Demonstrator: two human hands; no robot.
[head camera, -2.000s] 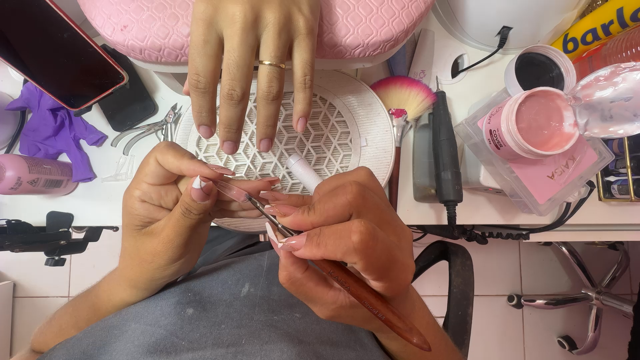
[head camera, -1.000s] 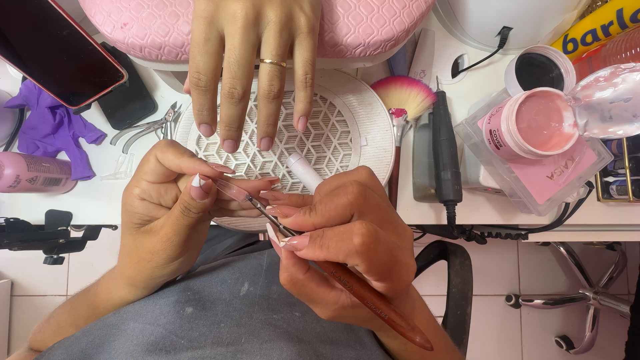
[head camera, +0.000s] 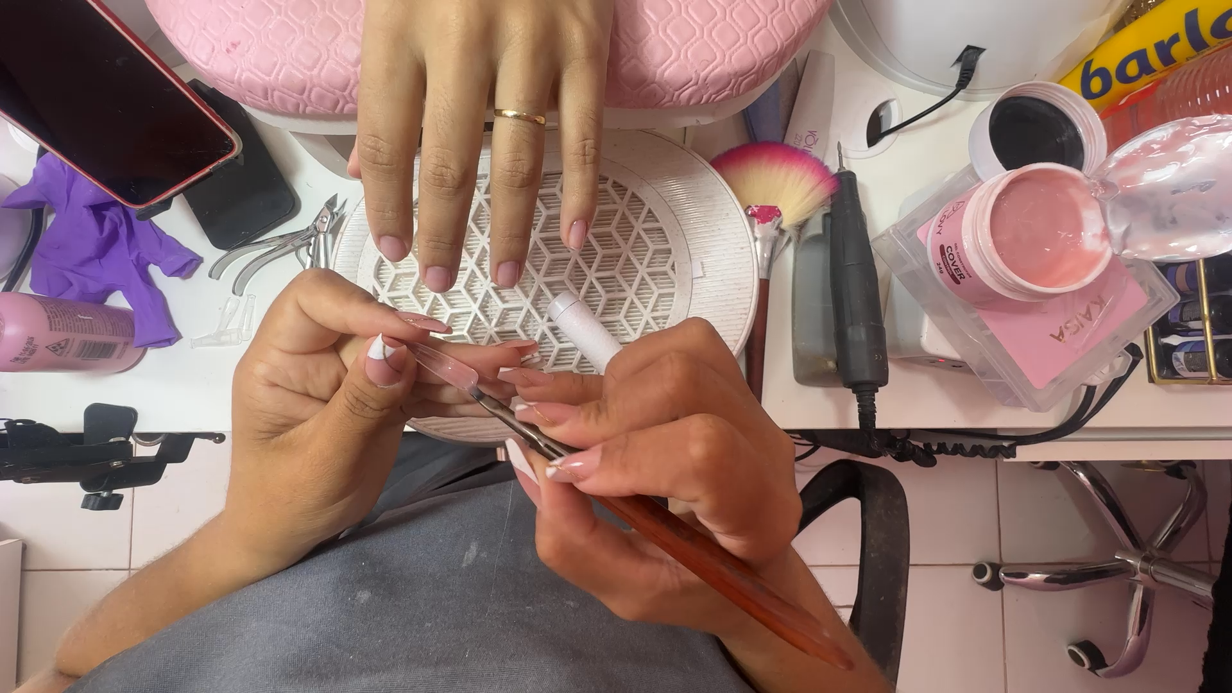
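Between thumb and forefinger, my left hand (head camera: 332, 385) pinches a clear false nail tip (head camera: 445, 368). My right hand (head camera: 664, 462) holds a nail brush with a reddish wooden handle (head camera: 712, 563) and a metal ferrule; the brush's end touches the nail tip. A white-pink tube-like object (head camera: 584, 332) sticks out above my right fingers, and its lower end is hidden. Another person's hand (head camera: 481, 125), with a gold ring (head camera: 520, 116), rests palm down from the pink cushion (head camera: 717, 58), fingers over the round white dust collector grille (head camera: 654, 279).
At right stand an open jar of pink gel (head camera: 1044, 231) on a clear box (head camera: 1068, 346), an electric nail file handpiece (head camera: 855, 279) and a fan brush (head camera: 775, 183). At left lie cuticle nippers (head camera: 279, 245), a purple glove (head camera: 96, 250), a pink bottle (head camera: 67, 333) and a phone (head camera: 106, 87).
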